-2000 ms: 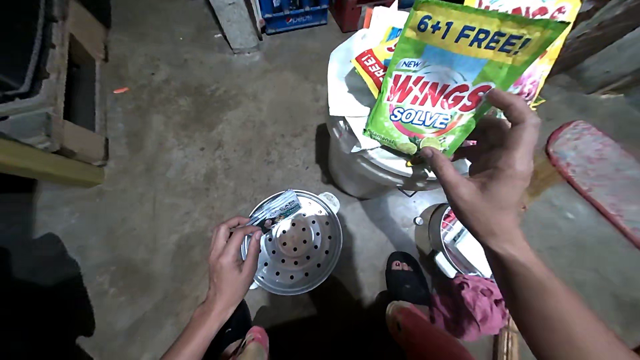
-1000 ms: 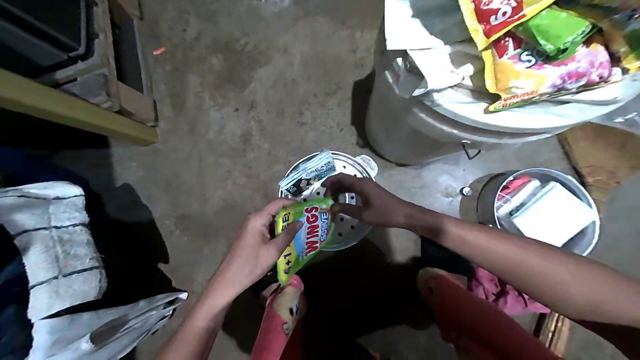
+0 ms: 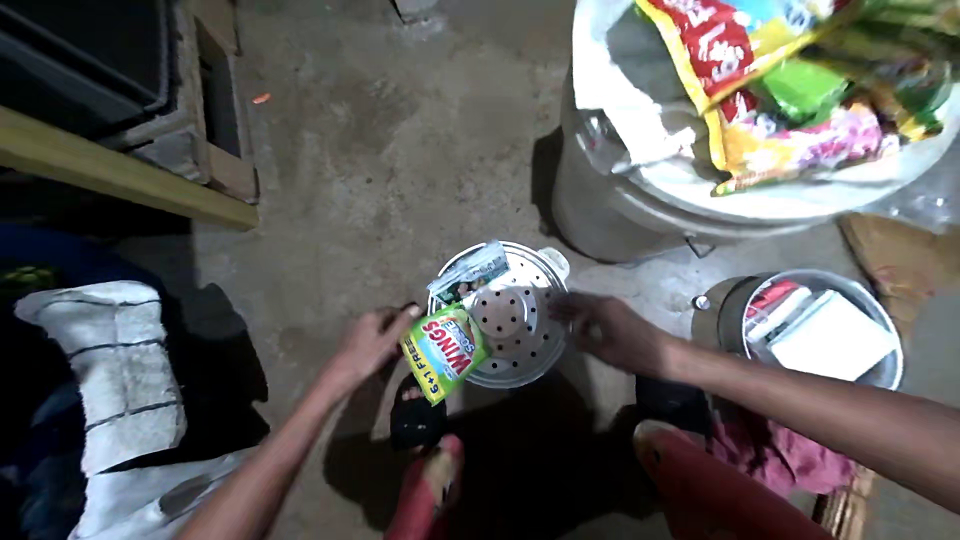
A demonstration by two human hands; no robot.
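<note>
A perforated metal steamer tray (image 3: pixel 525 322) rests low before me, above or on the concrete floor. The green and yellow Wings packet (image 3: pixel 448 354) lies over its lower left rim, partly hanging past the edge. Another small packet (image 3: pixel 472 274), grey-blue and dark, lies at the tray's upper left. My left hand (image 3: pixel 379 341) is just left of the green packet, fingers near its corner; whether they touch it is unclear. My right hand (image 3: pixel 600 326) is at the tray's right rim, blurred, its fingertips dark, with no packet seen in it.
A large white-lidded bin (image 3: pixel 637 202) at the upper right bears several colourful packets (image 3: pixel 810 150). Right of my hand stands a metal pot (image 3: pixel 896 330) holding a white item and others. A pink cloth (image 3: pixel 802 457), a yellow beam (image 3: pixel 127 169) and a white checked cloth (image 3: pixel 127 360) are around.
The green packet was in my right hand, then held by both; now it lies on the tray's edge. My right hand has moved right, away from it. The view has shifted.
</note>
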